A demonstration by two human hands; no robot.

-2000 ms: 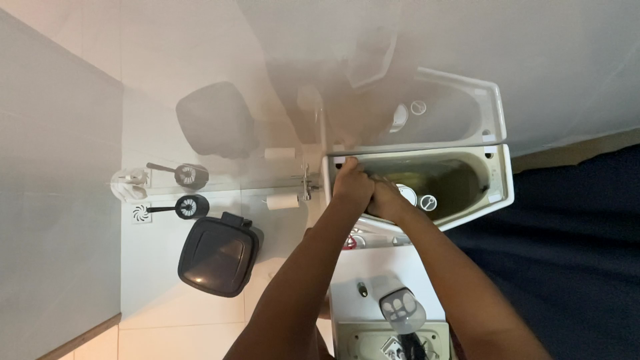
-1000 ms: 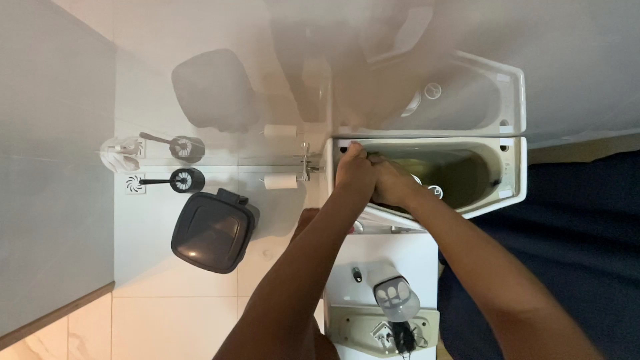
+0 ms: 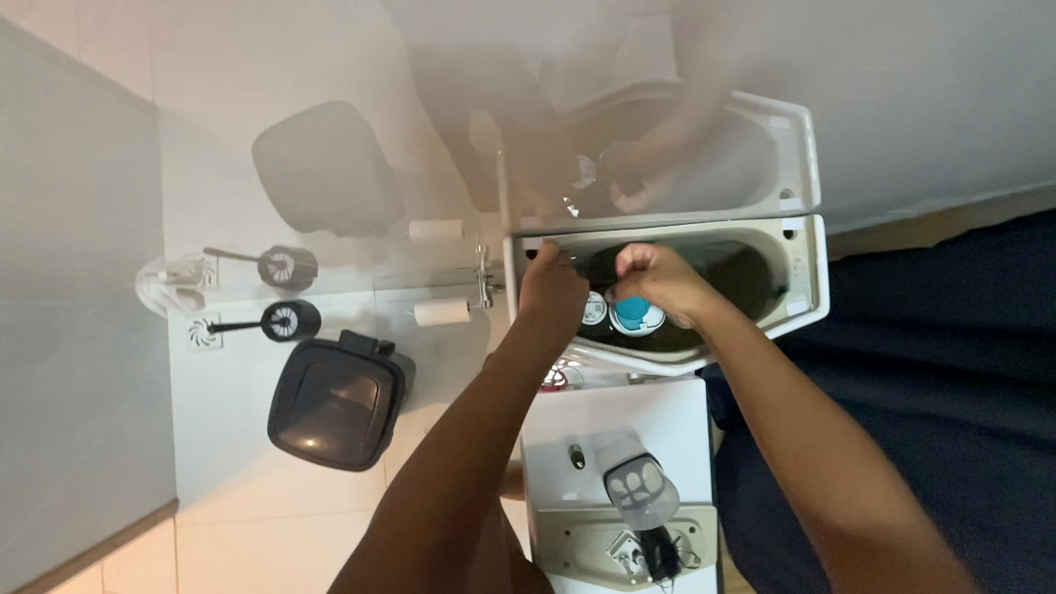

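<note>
An uncovered ceramic toilet cistern has dark water inside. My left hand rests at its left end, over the inner corner; the fingertips are partly hidden, so what they grip cannot be told. My right hand is over the middle of the cistern, fingers curled beside a round white valve with a blue top. Whether the fingers hold it is unclear. A smaller round white cap sits between the two hands.
Below the cistern, a white surface bears a clear plastic cup and the upturned cistern lid with small parts. At left are a black bin, a toilet brush and a paper roll. Dark cloth hangs right.
My right hand has moved right, away from my left hand, which stays at the cistern's left end. The blue-topped valve now shows beneath my right hand.
</note>
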